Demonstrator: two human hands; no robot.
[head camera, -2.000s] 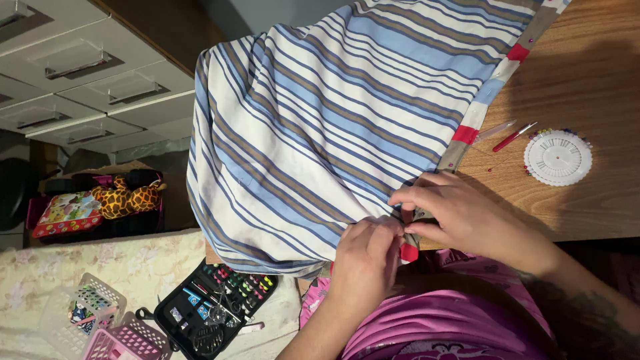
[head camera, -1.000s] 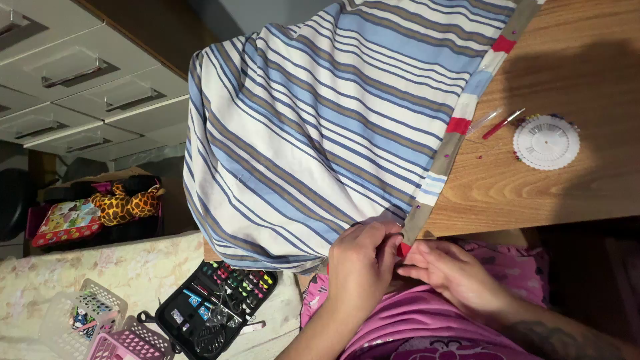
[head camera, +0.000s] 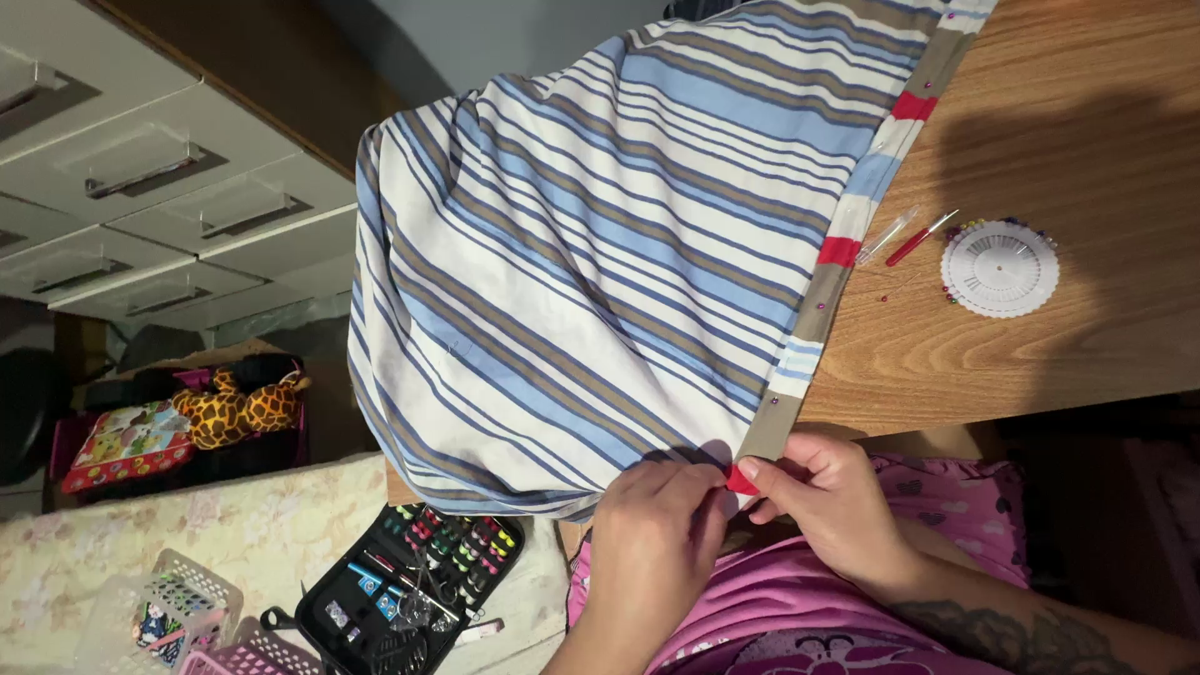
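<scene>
Striped fabric (head camera: 600, 281) in white, blue and brown lies over the wooden table (head camera: 1106, 187). Its right edge is a folded hem (head camera: 848, 220) with grey, red and blue sections, held by several ball-head pins. My left hand (head camera: 656, 525) pinches the hem's lower end near a red section (head camera: 741, 480); my right hand (head camera: 825, 497) grips the same edge just right of it, thumb on top. Right of the hem lie a red-handled seam ripper (head camera: 914, 246), a clear slim tool (head camera: 889, 234), a loose pin (head camera: 884, 298) and a white pin wheel (head camera: 999, 268).
An open black sewing kit (head camera: 403, 591) with thread spools sits lower left, beside perforated plastic baskets (head camera: 192, 600) on a floral cover (head camera: 75, 553). Further left are a box with a giraffe-print plush toy (head camera: 239, 412) and white drawers (head camera: 141, 169). The table's front edge runs near my right hand.
My right hand was higher on the hem two seconds ago, then a little apart below it; now it holds the hem's lower end beside my left hand. The fabric edge has shifted slightly.
</scene>
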